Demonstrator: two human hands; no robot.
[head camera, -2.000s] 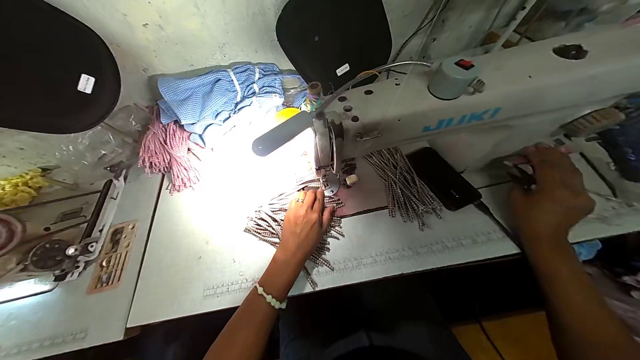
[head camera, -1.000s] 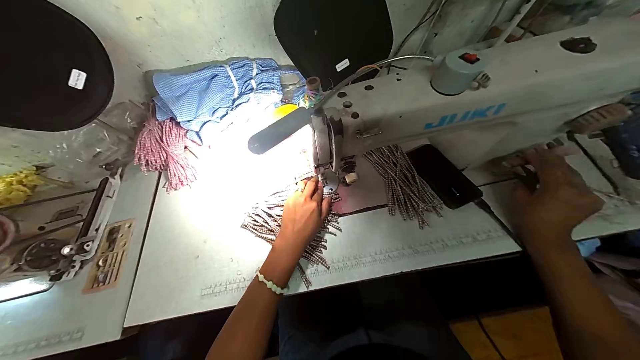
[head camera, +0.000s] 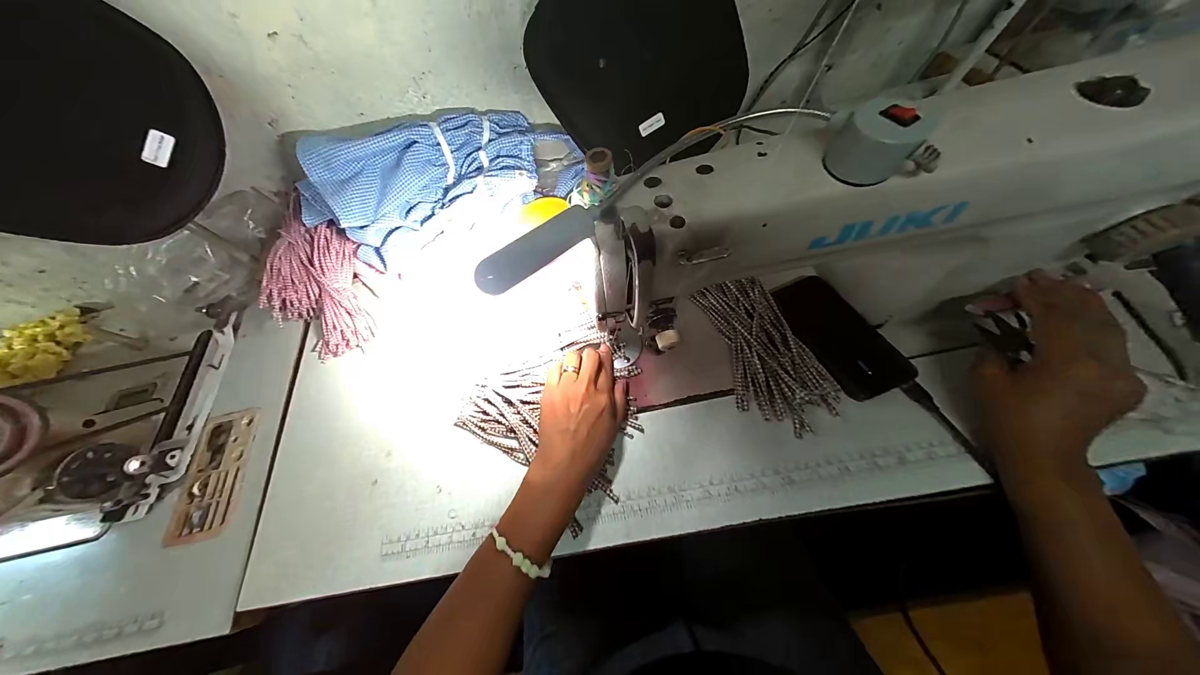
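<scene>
My left hand (head camera: 583, 401) rests on a bundle of checked fabric cords (head camera: 502, 418), its fingertips pressing them close to the presser foot of a Juki sewing machine (head camera: 881, 225). Whether the fingers pinch a cord cannot be told. At the right, my right hand (head camera: 1064, 361) is curled around small dark metal thread snips (head camera: 1005, 335), beside the machine's base. A second bundle of checked cords (head camera: 769, 361) lies between the needle area and a black phone (head camera: 844, 337). The machine's lamp (head camera: 534, 251) lights the left bundle strongly.
Blue checked fabric (head camera: 412, 173) and a bundle of pink cords (head camera: 319, 281) lie at the back left. A thread spool (head camera: 598, 169) stands behind the lamp. Another machine's bed (head camera: 112, 450) adjoins on the left. A cable (head camera: 947, 422) runs from the phone over the table's front edge.
</scene>
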